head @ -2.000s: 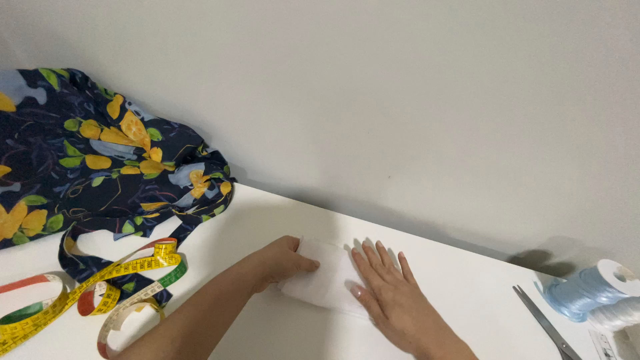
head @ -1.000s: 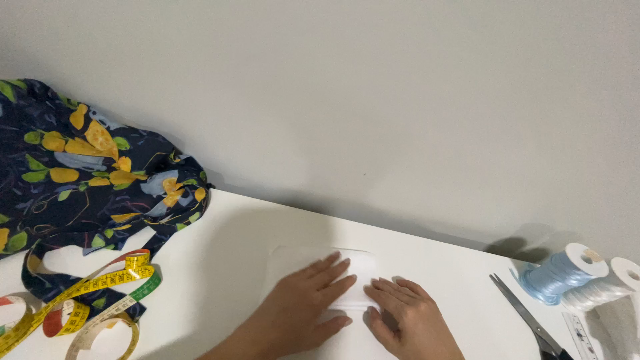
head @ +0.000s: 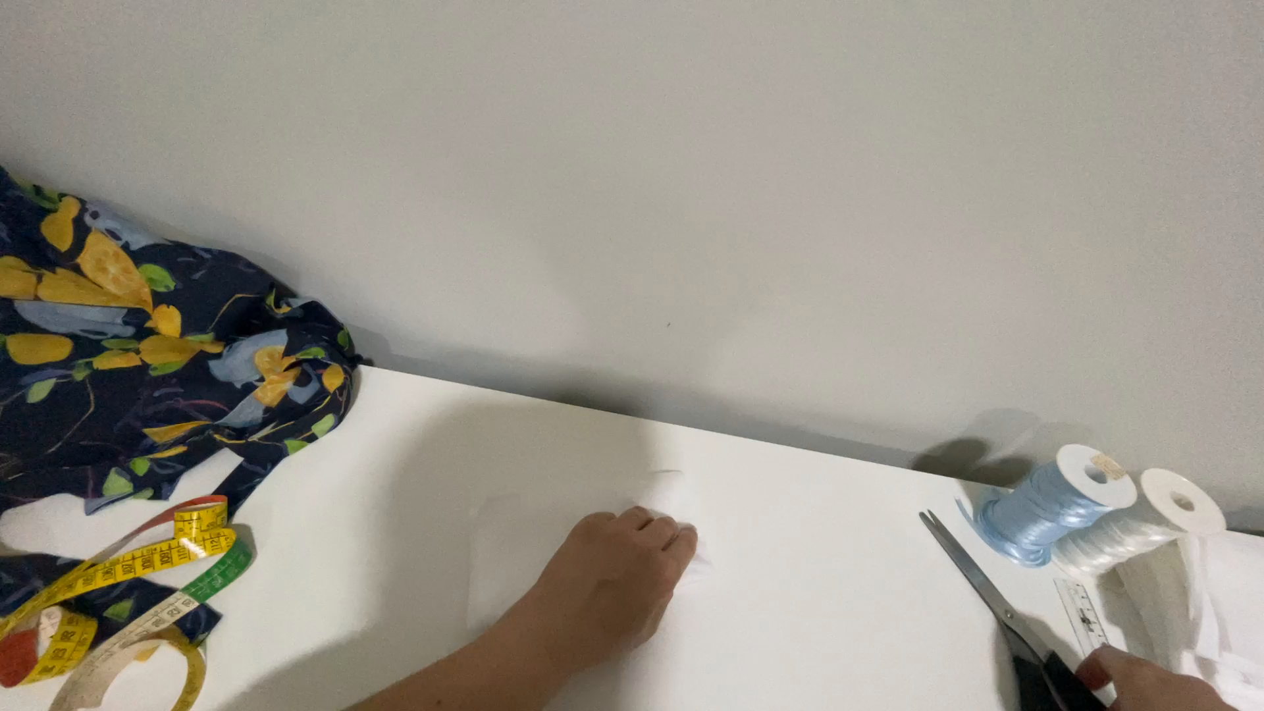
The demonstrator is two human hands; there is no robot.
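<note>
My left hand (head: 627, 583) lies palm down on a thin white fabric piece (head: 504, 553) on the white table, fingers curled at its right side; much of the piece is under the hand. At the lower right edge my right hand (head: 1136, 676) touches the black handle of a pair of scissors (head: 997, 602), whose blades point up and left. The frame cuts off most of that hand, so its grip does not show fully. Beside the scissors lies a clear ruler (head: 1084, 612), partly seen.
Navy floral fabric (head: 178, 365) is heaped at the left, with a curled yellow tape measure (head: 148, 558) before it. A spool of light blue ribbon (head: 1047, 509) and a spool of white ribbon (head: 1126, 523) stand at right near white material (head: 1239, 602). A wall (head: 632, 197) rises behind.
My right hand has left the white fabric and moved right to the scissors' handle. My left hand stays on the fabric, its fingers now more curled than a second ago.
</note>
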